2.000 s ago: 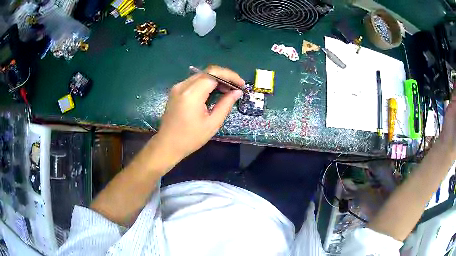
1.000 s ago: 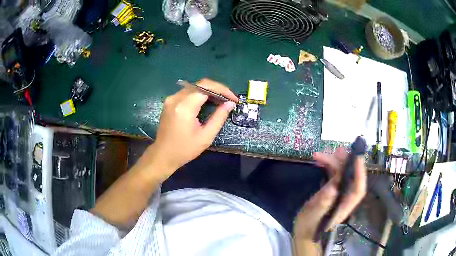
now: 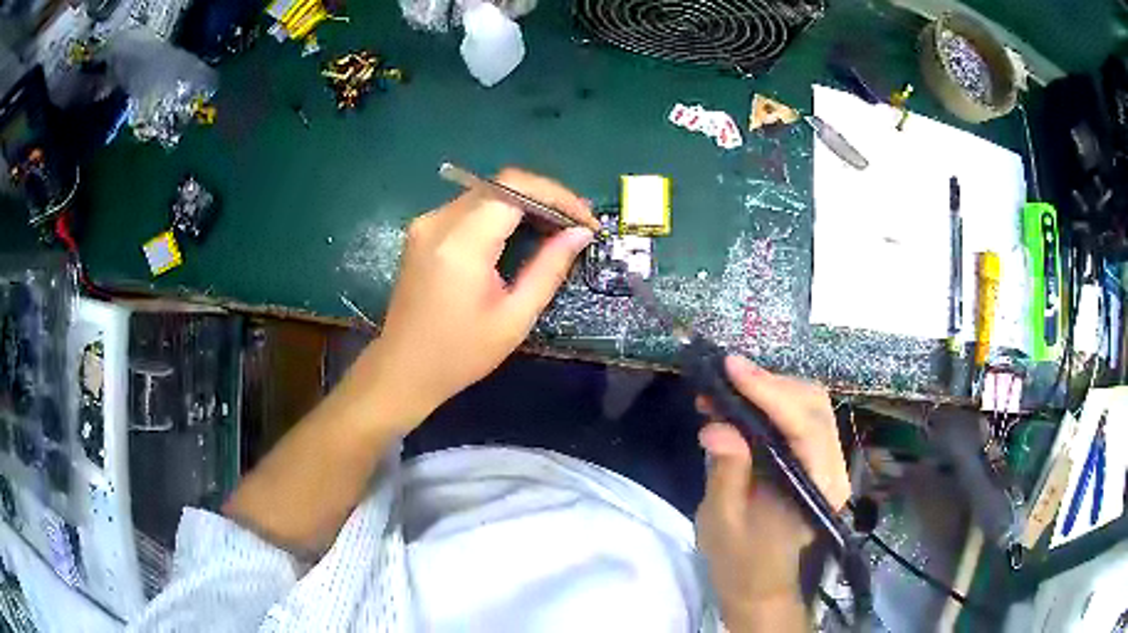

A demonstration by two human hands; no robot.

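Observation:
An opened watch body (image 3: 628, 262) lies on the green mat near its front edge, silvery inside. A silver-white battery with yellow edges (image 3: 646, 205) lies at its far side. My left hand (image 3: 476, 278) holds thin metal tweezers (image 3: 507, 194) like a pen, their tip at the left far edge of the watch body. My right hand (image 3: 779, 476) holds a black-handled soldering iron (image 3: 742, 408) with a cable. Its blurred tip points toward the watch's near right side; I cannot tell whether it touches.
A second opened watch (image 3: 193, 208) and battery (image 3: 162, 254) lie at left. Gold-brown parts (image 3: 355, 79) and a round-grilled fan (image 3: 699, 27) are at the back. White paper (image 3: 884, 247) at right bears a dark pen-like tool (image 3: 954, 254), with a yellow-handled screwdriver (image 3: 987, 307) and green knife (image 3: 1043, 282) beside it.
My right hand came in from the right edge with the soldering iron and has moved it up-left to the watch body. My left hand stays at the watch with the tweezers.

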